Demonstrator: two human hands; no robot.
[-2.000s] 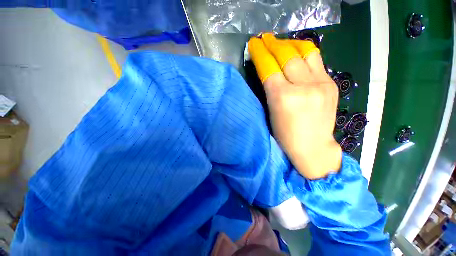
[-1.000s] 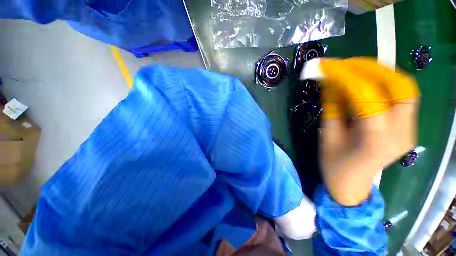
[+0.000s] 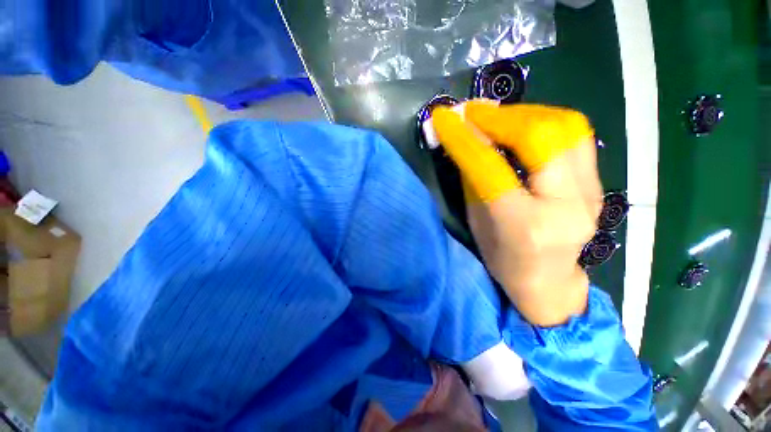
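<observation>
My right hand [image 3: 533, 202], bare with yellow finger cots on its fingers, pinches a small white wipe [image 3: 431, 132] against a dark round part [image 3: 425, 116] on the bench. The fingers cover most of that part. Another dark round part [image 3: 502, 83] with a ringed centre lies just beyond the fingers. My left hand [image 3: 499, 372] is in a white glove at the bottom, partly hidden by the right sleeve; its fingers do not show.
A clear plastic bag [image 3: 440, 38] lies at the top of the bench [image 3: 372, 105]. Round parts [image 3: 613, 211] sit near the pale rail [image 3: 638, 169]. The green belt [image 3: 727, 186] carries several spaced round parts [image 3: 705, 115]. Another person's blue gown [image 3: 245, 51] is at upper left.
My right hand has moved from near the rail back left over the bench, bringing the wipe onto a round part. Parts near the rail are uncovered again. The left glove stays low.
</observation>
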